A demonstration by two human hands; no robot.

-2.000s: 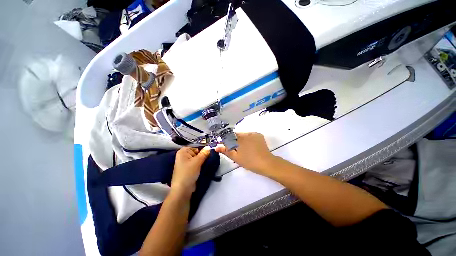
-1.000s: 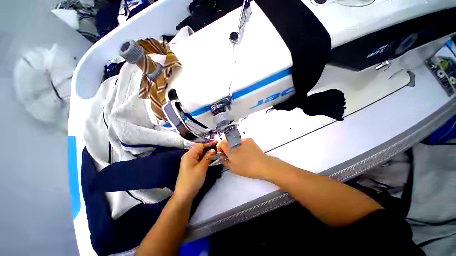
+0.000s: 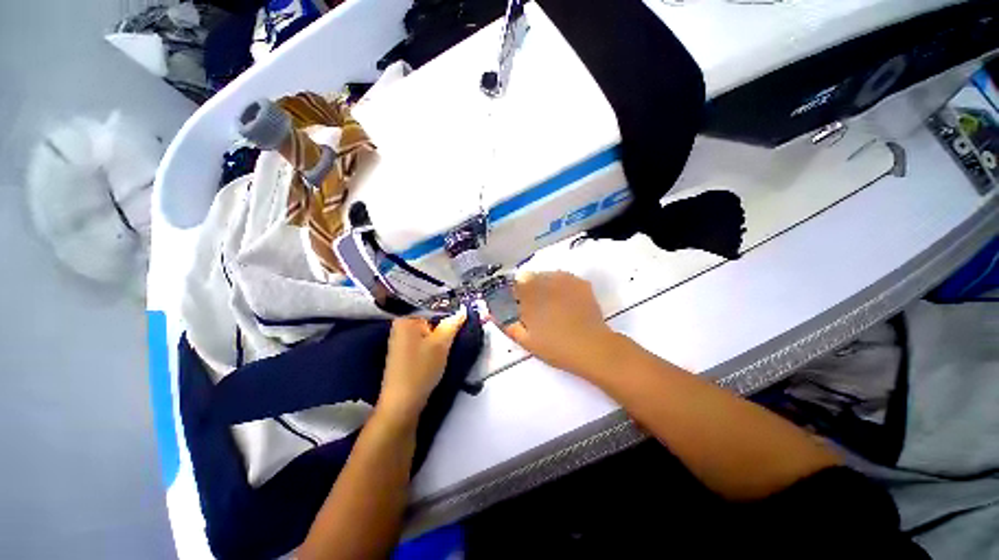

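A navy band (image 3: 312, 374) runs from the left of the table to the needle area (image 3: 471, 293) of the white sewing machine (image 3: 526, 131). It joins a pale garment body (image 3: 290, 287) with thin navy lines, bunched left of the machine head. My left hand (image 3: 418, 356) pinches the band's edge just before the presser foot. My right hand (image 3: 561, 319) is at the right of the needle, its fingertips partly behind a grey metal part. What my right fingertips hold, if anything, is too small and hidden to tell.
A black cloth strip (image 3: 646, 98) hangs over the machine arm. A brown striped cloth (image 3: 329, 164) is knotted at the head's left end by a grey knob. The table's ruler-marked edge (image 3: 767, 372) curves along the front. Pale garments (image 3: 951, 383) lie at the lower right.
My hands have come closer to the presser foot than one second ago, and my left fingers have straightened along the navy edge. The view has shifted slightly. The garment lies much the same.
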